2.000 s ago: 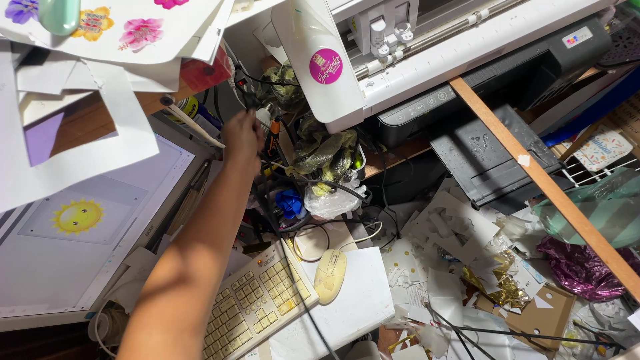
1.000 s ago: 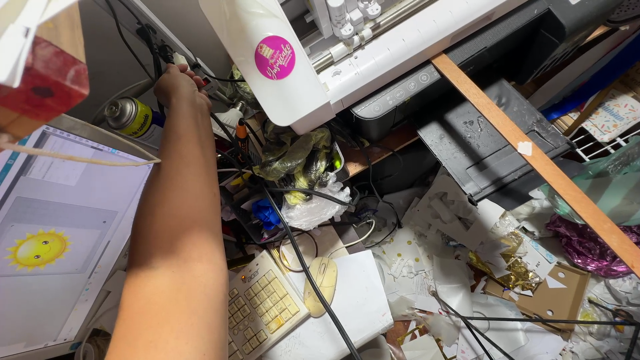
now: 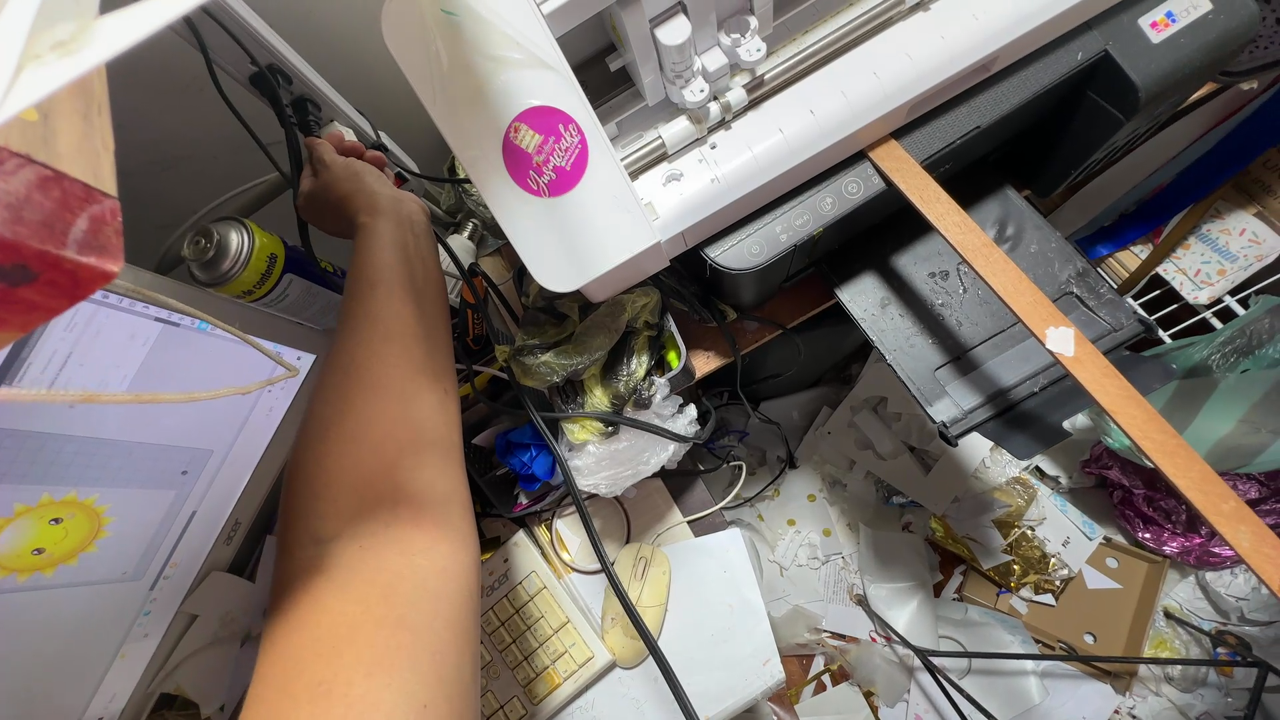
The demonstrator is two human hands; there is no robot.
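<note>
My left hand (image 3: 345,185) reaches to the upper left, its fingers closed at the cable end of a black power plug (image 3: 306,112) on a white power strip (image 3: 235,45). The fingertips' exact contact is partly hidden. Black cables (image 3: 293,165) hang beside the hand. Below it, a spray can (image 3: 262,262) with a yellow and blue label lies tilted behind the forearm. A white cutting machine (image 3: 780,140) with a round pink sticker (image 3: 545,152) stands to the right, above a black printer (image 3: 800,215). My right hand is out of view.
A monitor (image 3: 240,440) showing a smiling sun stands at left. Under and right of the forearm are a yellowed keyboard (image 3: 535,640) and mouse (image 3: 637,603). A black cable crosses them. A wooden strip (image 3: 1000,270) slants over the printer's tray (image 3: 985,300). Paper scraps and crumpled bags lie around.
My left hand has moved from beside the cutting machine to the power strip at the upper left. The view has shifted, and the flower-printed sheets at the upper left are gone from sight.
</note>
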